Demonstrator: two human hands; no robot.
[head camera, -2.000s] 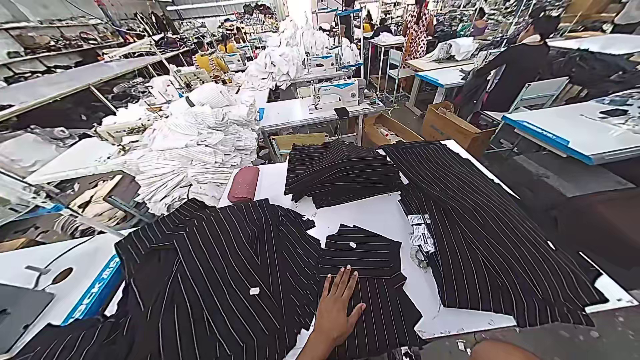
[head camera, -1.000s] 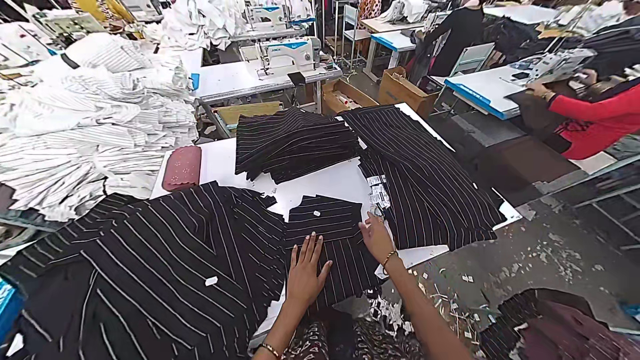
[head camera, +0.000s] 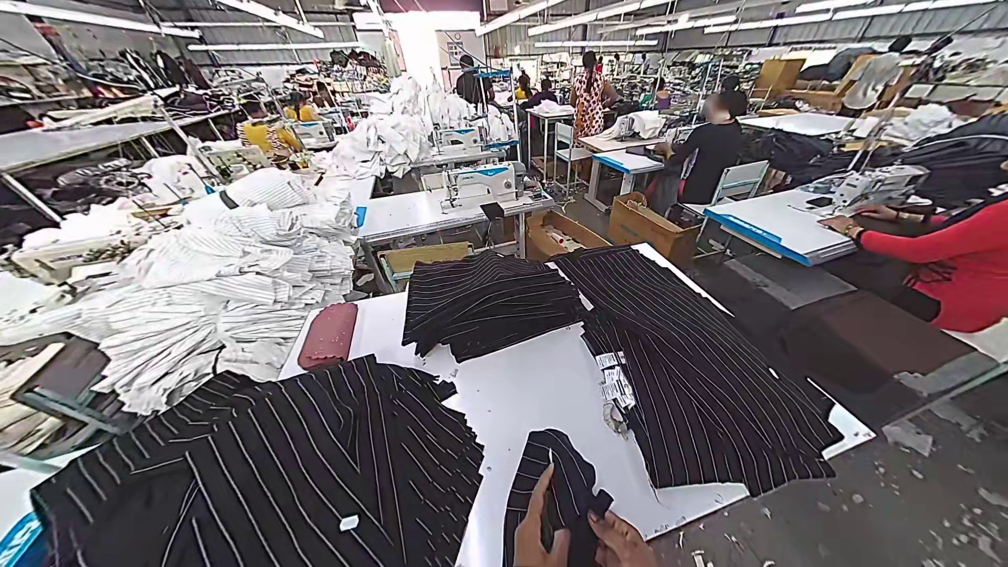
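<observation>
Both my hands are at the bottom centre, on a black pinstriped fabric piece (head camera: 561, 480) that is lifted and curled over the white tabletop (head camera: 524, 386). My left hand (head camera: 541, 524) touches its face with an extended finger. The fingers of my right hand (head camera: 618, 539) pinch its right edge near a small dark tab. Left of them spreads a large pile of pinstriped pieces (head camera: 315, 465) with a small white sticker (head camera: 349, 522). Behind lies a folded pinstriped stack (head camera: 492, 299). On the right is another long stack (head camera: 701, 378), with printed white labels (head camera: 616, 382) at its left edge.
A dark pink folded cloth (head camera: 329, 335) lies at the table's left edge. Beyond it rises a heap of white striped fabric (head camera: 236, 276). A sewing machine (head camera: 484, 185) and cardboard boxes (head camera: 650, 228) stand past the far edge. A person in a red sleeve (head camera: 929, 248) works at the right.
The fabric piece that lay flat under my left hand is now raised and curled between both hands. My right hand has moved onto its edge. The view has tilted up.
</observation>
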